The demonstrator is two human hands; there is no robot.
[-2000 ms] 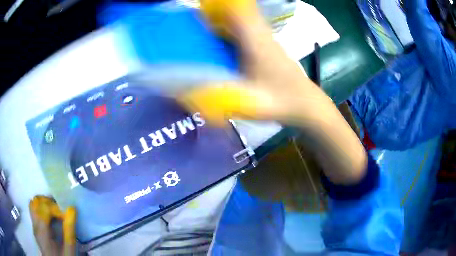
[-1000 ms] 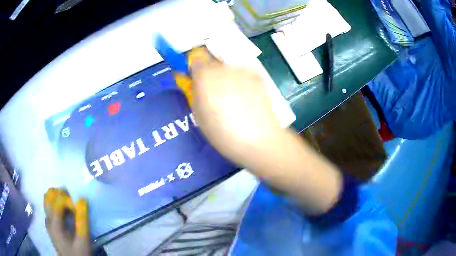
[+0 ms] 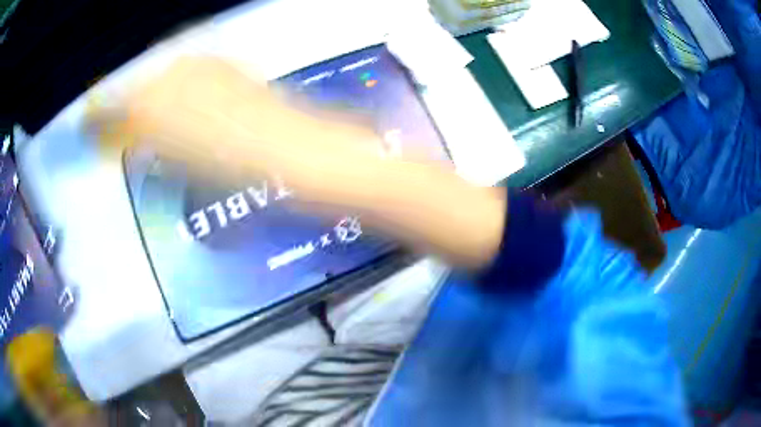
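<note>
The tablet [image 3: 309,275] lies on the white work pad [image 3: 100,325], its screen covered by the purple-blue film printed "SMART TABLET" and "X-PRIME", upside down to me. My right hand [image 3: 179,108] is blurred over the tablet's far left corner, its forearm crossing the screen. Its yellow-orange fingertips are smeared, and I cannot tell whether it holds anything. The blue squeegee does not show. My left hand [image 3: 46,379], with yellow-orange finger cots, is at the lower left edge, partly cut off, off the tablet; its grip is unclear.
Another printed film or tablet [image 3: 21,275] is at the left edge. White cards [image 3: 538,79] and a thin black stick [image 3: 575,83] lie on the green mat [image 3: 622,92]. Stacked wipes [image 3: 480,12] are at the top. A brown box [image 3: 613,208] and a person's blue sleeve [image 3: 701,158] are at the right.
My right hand has swept left across the tablet; the blue squeegee seen before no longer shows. My left hand has moved down and left, away from the tablet's corner. The view has shifted slightly.
</note>
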